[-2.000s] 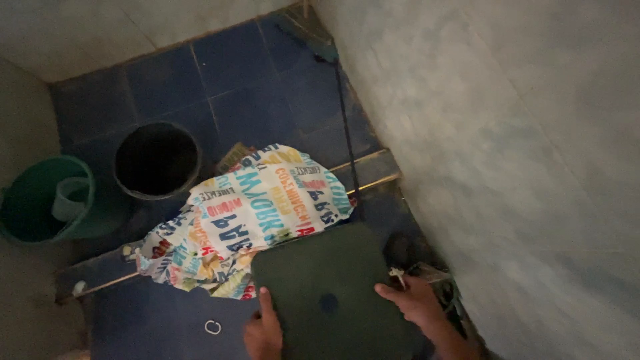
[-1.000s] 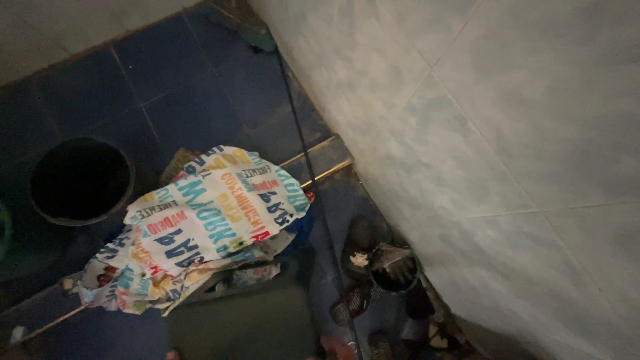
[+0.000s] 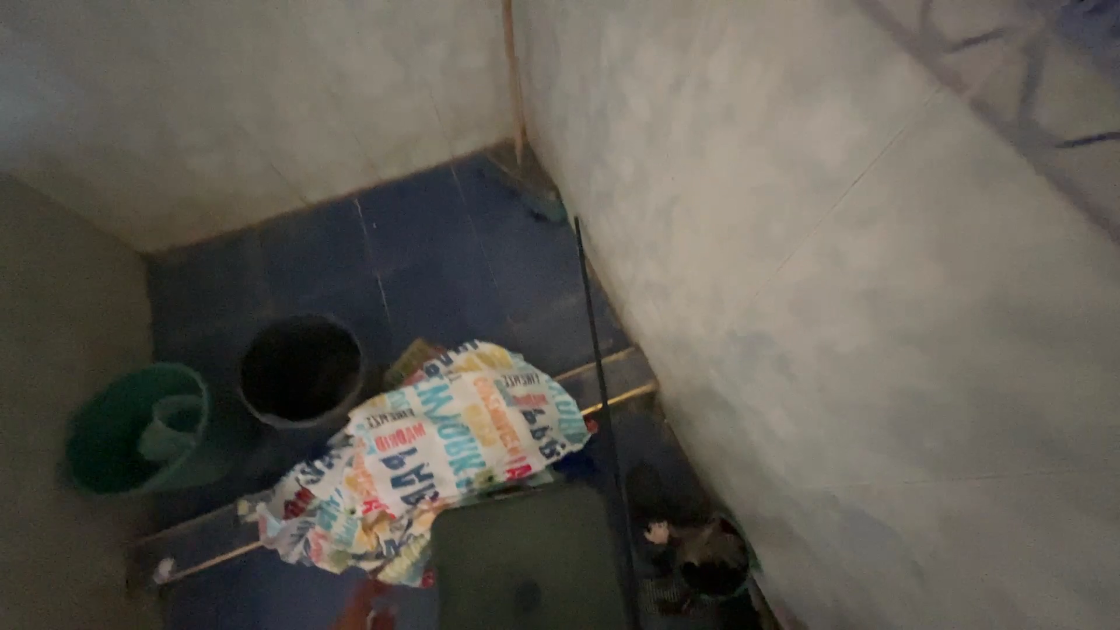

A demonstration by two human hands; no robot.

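At the bottom edge, my left hand [image 3: 366, 605] shows as a blur just left of a dark green flat-topped object [image 3: 529, 560], perhaps a plastic stool or lid. Its fingers are too blurred to read. My right hand is out of view. Touching or partly behind the green object, a crumpled white cloth [image 3: 464, 429] printed with colourful words lies across the low step.
A green bucket [image 3: 87, 446] with a pale dipper [image 3: 166, 429] stands left, beside a dark bucket [image 3: 302, 372]. A broom [image 3: 534, 188] leans in the far corner. A thin black pole [image 3: 593, 324] slants near the right wall, with a round dark container [image 3: 713, 560] below.
Two seconds ago both my hands were at the sides of the green object. Now my right hand is out of view and my left is a blur beside it. The view has shifted upward.
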